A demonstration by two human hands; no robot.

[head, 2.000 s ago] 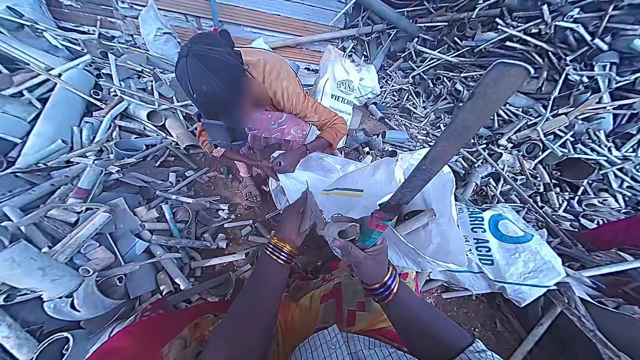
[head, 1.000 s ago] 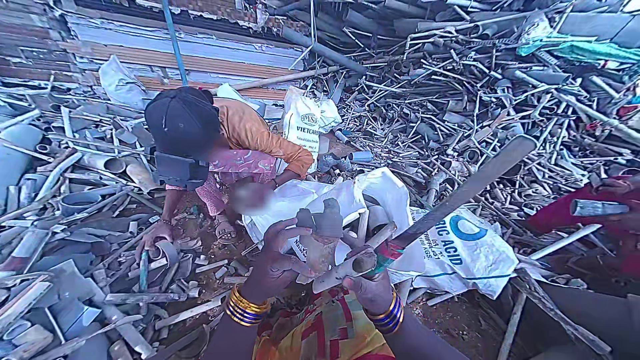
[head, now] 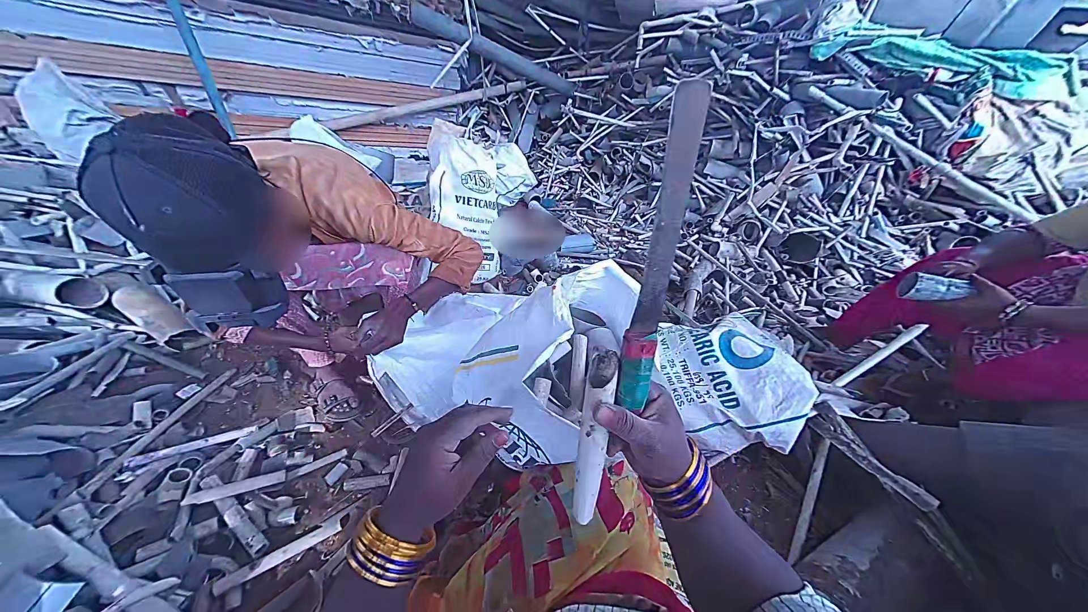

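Observation:
My right hand (head: 650, 435) grips a long flat blade (head: 676, 195), held upright by its green-and-red wrapped handle, together with a pale plastic pipe piece (head: 592, 459) that slants down in front of my lap. My left hand (head: 450, 467), to the left of the pipe piece, has its fingers apart and nothing in them. Just beyond my hands lies a white woven sack (head: 501, 348) with its mouth open and pipe pieces inside. Another printed sack (head: 739, 382) lies flat to the right of the handle.
At the left a co-worker in a dark cap (head: 170, 195) crouches by the sack. At the right edge another person's hands hold a grey pipe piece (head: 935, 287). Heaps of scrap pipes (head: 765, 187) rise behind, and broken pieces (head: 246, 484) cover the ground at the left.
My left hand has let go of the broken grey piece it held a second ago. The blade has swung from a slant to nearly upright. The co-worker's hands have come together.

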